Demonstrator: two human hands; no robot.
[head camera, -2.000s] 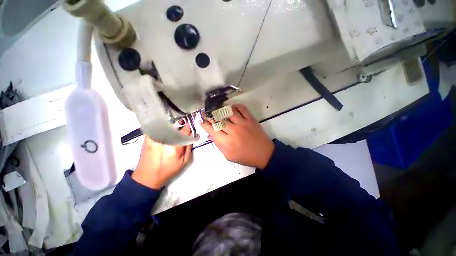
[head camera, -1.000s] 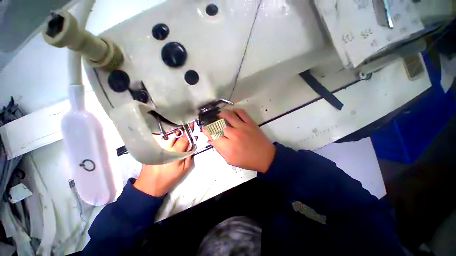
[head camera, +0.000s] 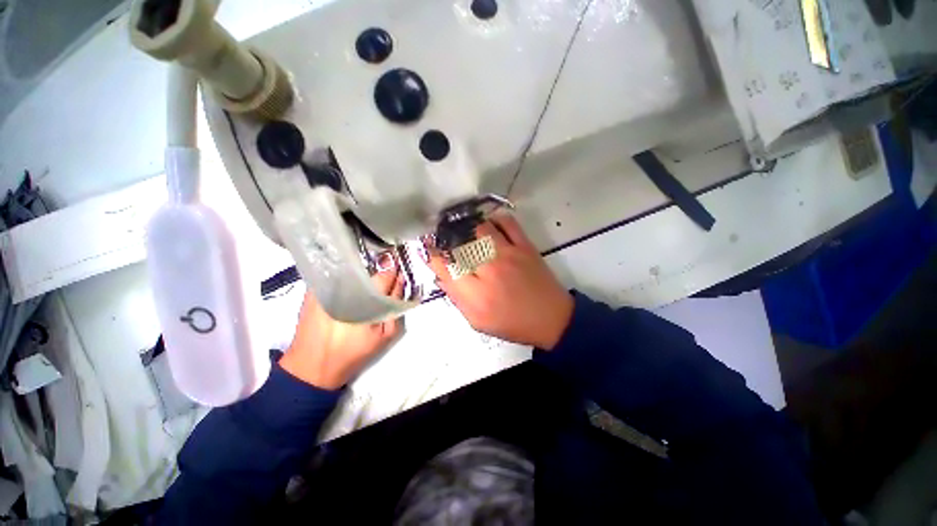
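Observation:
The needle area (head camera: 411, 269) of the cream sewing machine (head camera: 514, 98) is brightly lit. My left hand (head camera: 344, 334) lies left of it, its fingertips partly behind the pale curved guard (head camera: 331, 262). My right hand (head camera: 511, 290) is bent close on the right, its fingers beside the ribbed beige block (head camera: 473, 257). Small white and dark bits show between the fingertips, too glared to tell as cloth or metal. A short dark strip (head camera: 279, 280) lies just left of my left hand. Whether either hand grips anything is hidden.
A white lamp (head camera: 200, 303) hangs left of my left hand. Pale strips (head camera: 87, 421) lie at far left. A black strap (head camera: 673, 190) lies at the machine's right. A white sheet (head camera: 724, 334) and blue bin (head camera: 837, 298) are at right, below the table (head camera: 462, 354).
The view shifts slightly, moving the machine and lamp in the picture. Both hands stay at the needle area; my left fingers show a little differently behind the guard.

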